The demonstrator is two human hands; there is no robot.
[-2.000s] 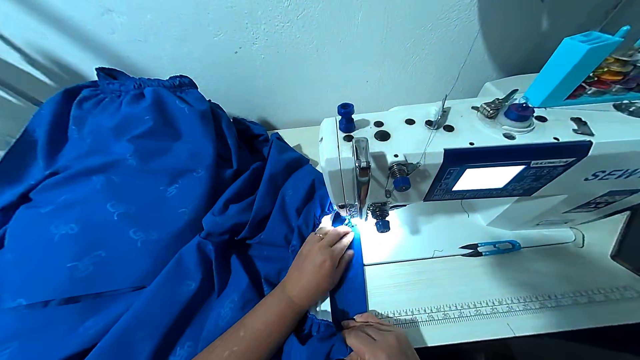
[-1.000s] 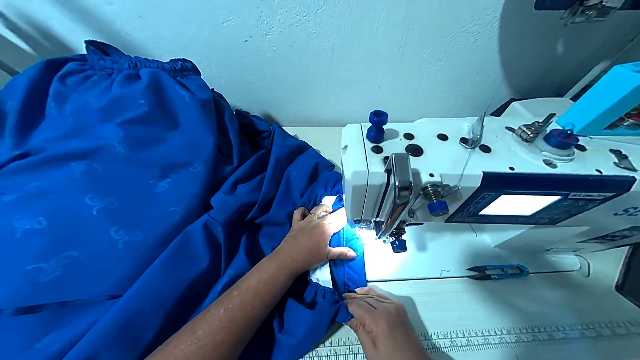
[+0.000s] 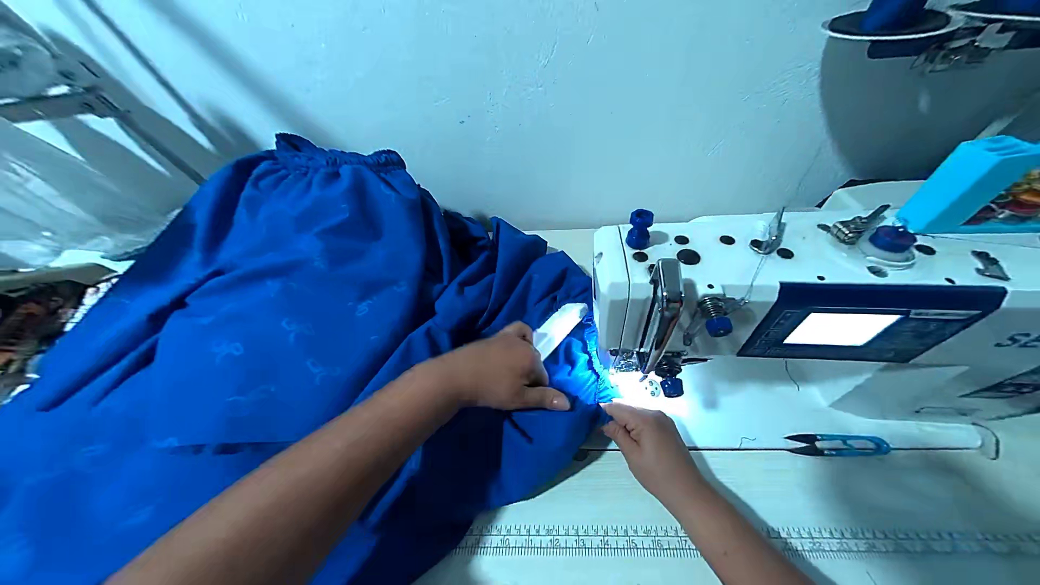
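A large piece of blue patterned fabric (image 3: 268, 325), gathered at its top edge, spreads from the left up to the sewing machine (image 3: 812, 325). Over the fabric, my left hand (image 3: 508, 370) is closed on a white strip (image 3: 561, 329), perhaps cloth or elastic, with the thumb pointing right. My right hand (image 3: 646, 439) pinches the fabric's edge between thumb and fingers, just in front of the lit needle area (image 3: 638, 378). The presser foot is partly lost in the glare, so whether it touches the fabric cannot be told.
Blue-handled thread snips (image 3: 841, 444) lie on the machine bed's front edge. A measuring tape (image 3: 601, 540) runs along the table's front. A light blue container (image 3: 967, 183) stands on the machine, and thread holders (image 3: 890, 24) are at the upper right. Clear plastic (image 3: 73, 195) is at far left.
The fabric edge that lay flat along the needle area is now bunched left of it. My left hand has moved away from the needle with the white strip; my right hand has moved up close to it.
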